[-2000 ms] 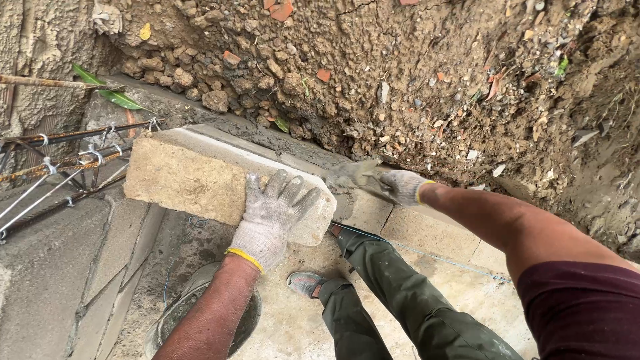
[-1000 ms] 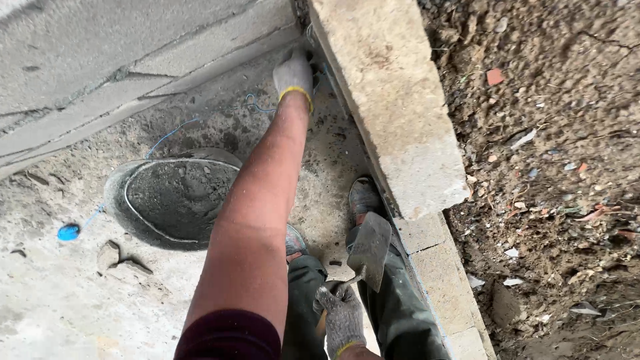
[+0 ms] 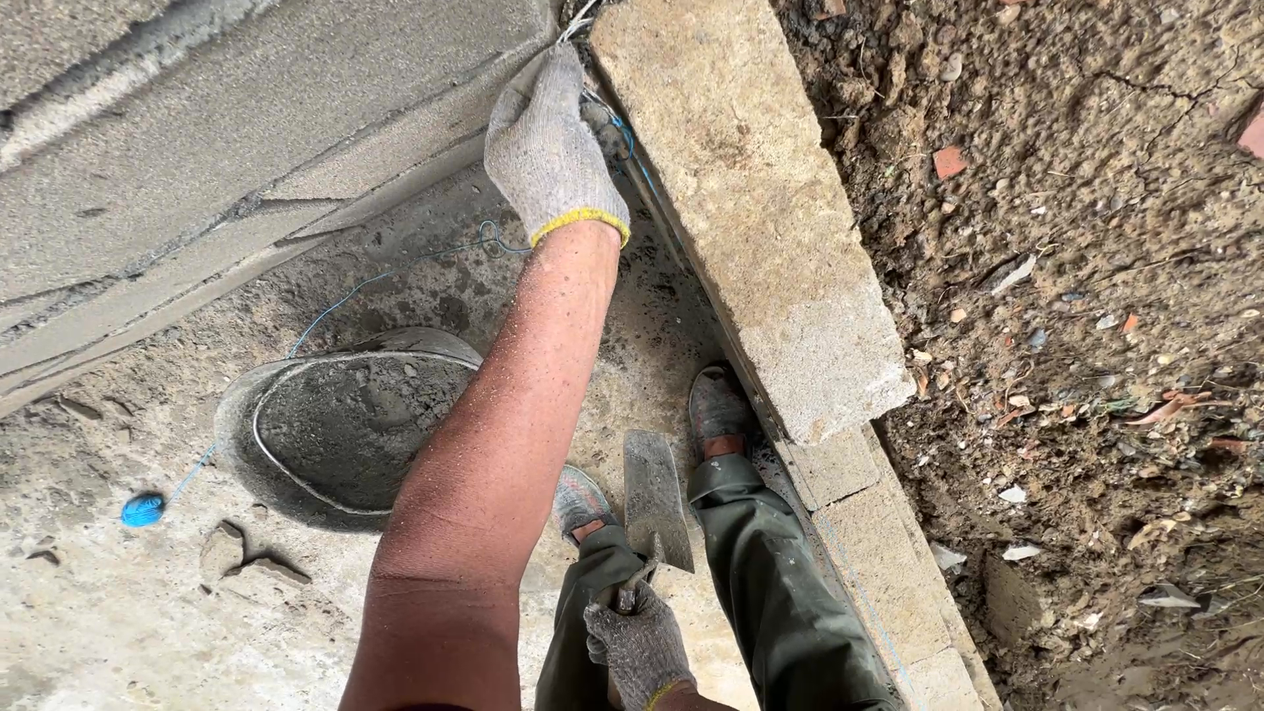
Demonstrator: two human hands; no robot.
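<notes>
My left hand [image 3: 558, 148], in a grey knit glove with a yellow cuff, reaches to the corner between the grey masonry wall and a long tan block [image 3: 741, 197]. Its fingers are bunched beside thin white strands [image 3: 581, 22]; whether they grip them is hidden. Blue string [image 3: 624, 133] runs close to this hand and along the block's edge. The block lies on a course of lighter blocks [image 3: 869, 523]. My right hand [image 3: 640, 637], also gloved, is closed round the handle of a trowel [image 3: 657, 499] near my legs, its mortar-smeared blade pointing away from me.
A bucket of wet mortar [image 3: 360, 430] stands on the concrete floor left of my left forearm. A blue string ball [image 3: 143, 510] and broken pieces [image 3: 225, 553] lie nearby. The grey wall [image 3: 296, 128] crosses the upper left; rough soil [image 3: 1066, 326] borders the blocks at right.
The view has turned strongly. My left hand was on the long block two seconds ago and is now off it, at the wall corner. The trowel was over mortar by the blocks; now it is near my legs.
</notes>
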